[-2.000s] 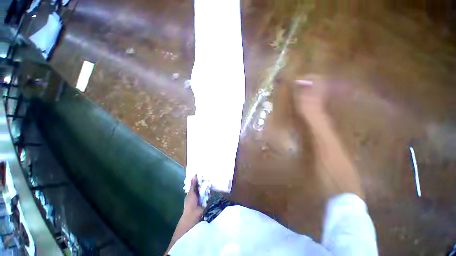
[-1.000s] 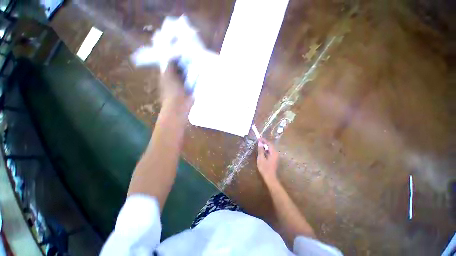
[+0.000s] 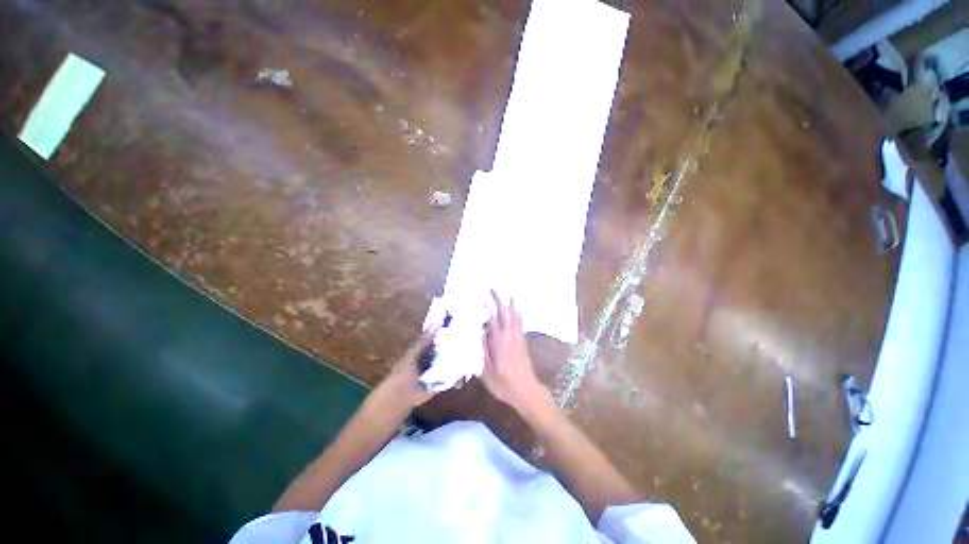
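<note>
A long white paper pattern piece [image 3: 558, 138] lies on the brown table, its near end in front of my body. A crumpled white paper scrap [image 3: 457, 345] is at its near left corner, between my hands. My left hand [image 3: 418, 367] grips the scrap from the left, its fingers partly hidden by the paper. My right hand [image 3: 508, 351] presses against the scrap's right side, fingers pointing forward and slightly apart. The overexposed white hides where scrap and pattern piece meet.
A small pale paper rectangle [image 3: 62, 106] lies at the table's far left edge. A thin white strip [image 3: 789, 406] lies at the right. A wide white roll [image 3: 903, 372] runs along the right side, with dark tools or clamps [image 3: 856, 404] beside it. Green floor [image 3: 159, 361] shows at left.
My left hand has brought the crumpled paper back from over the table towards my body. My right hand has moved left to meet it; the white strip it held is no longer visible.
</note>
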